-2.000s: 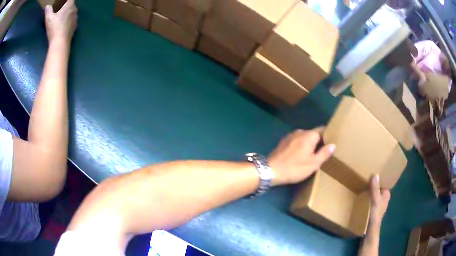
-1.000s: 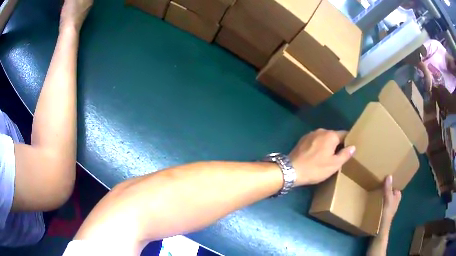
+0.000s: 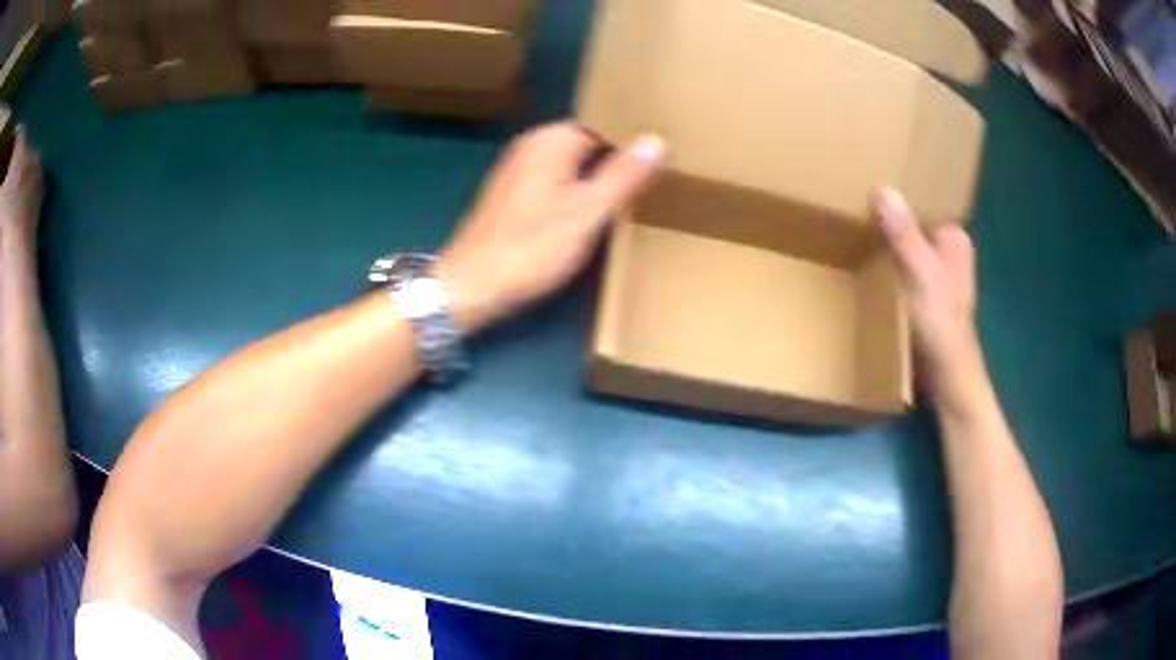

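Observation:
An open brown mailer box (image 3: 742, 310) is between my two hands on the dark green table, its tray facing up and empty. Its lid (image 3: 774, 103) stands open at the far side, with a tuck flap (image 3: 890, 29) along the lid's free edge and a side flap at the right. My left hand (image 3: 548, 226), with a silver wristwatch above it, grips the box's upper left corner, thumb on the lid side. My right hand (image 3: 931, 271) grips the right wall, thumb at the corner where lid and tray meet.
The glossy green table (image 3: 516, 503) has a curved, pale-trimmed near edge. Closed brown boxes (image 3: 432, 49) stand in a row at the back left. Another person's arm (image 3: 26, 387) is at the far left. A brown box (image 3: 1150, 380) is at the right edge. A white rectangle (image 3: 383, 616) shows below the table.
The view has turned right, so the box and both hands now appear nearer the middle. The stacked boxes and the other person's arm have shifted left in view. Both hands still hold the box.

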